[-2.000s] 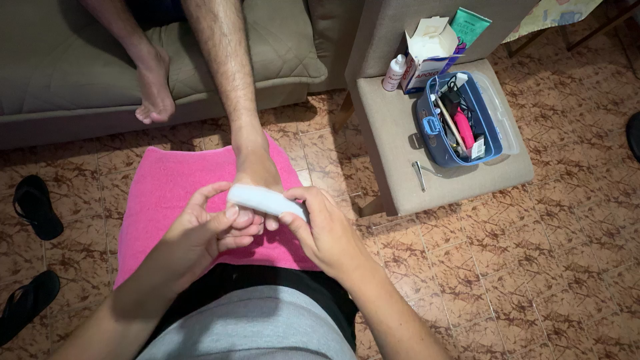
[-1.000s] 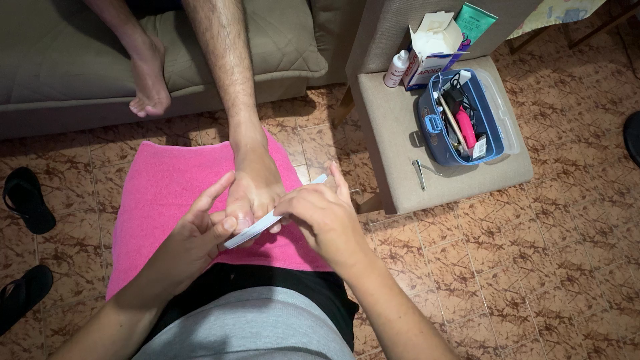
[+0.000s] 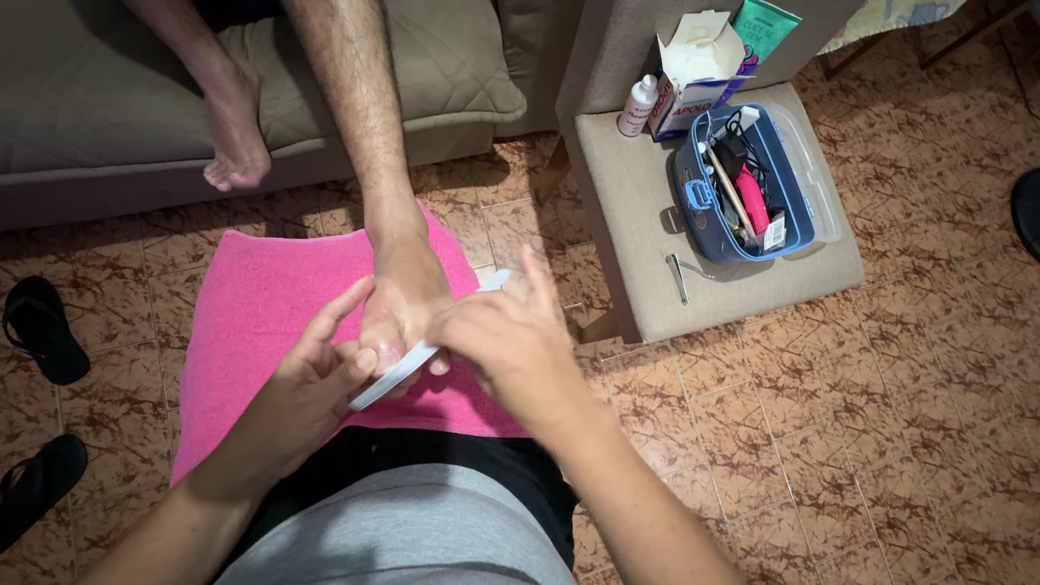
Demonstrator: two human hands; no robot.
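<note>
Another person's bare foot rests on a pink towel over my lap. My right hand, a little blurred, grips a white nail file that runs slantwise across the toes, close to the big toe. With its thumb at the tip of the big toe, my left hand holds the toe; its index finger is raised beside the foot. The other toes are partly hidden by the file and my right hand.
An upholstered chair at the right bears a blue plastic toolbox, nail clippers, a bottle, an open carton and a green tube. The person's other foot hangs by the sofa. Black flip-flops lie left.
Two seconds ago both my hands held the file across the toes. My left hand has since let go of it and moved to the big toe, while my right hand has turned the file to a slant.
</note>
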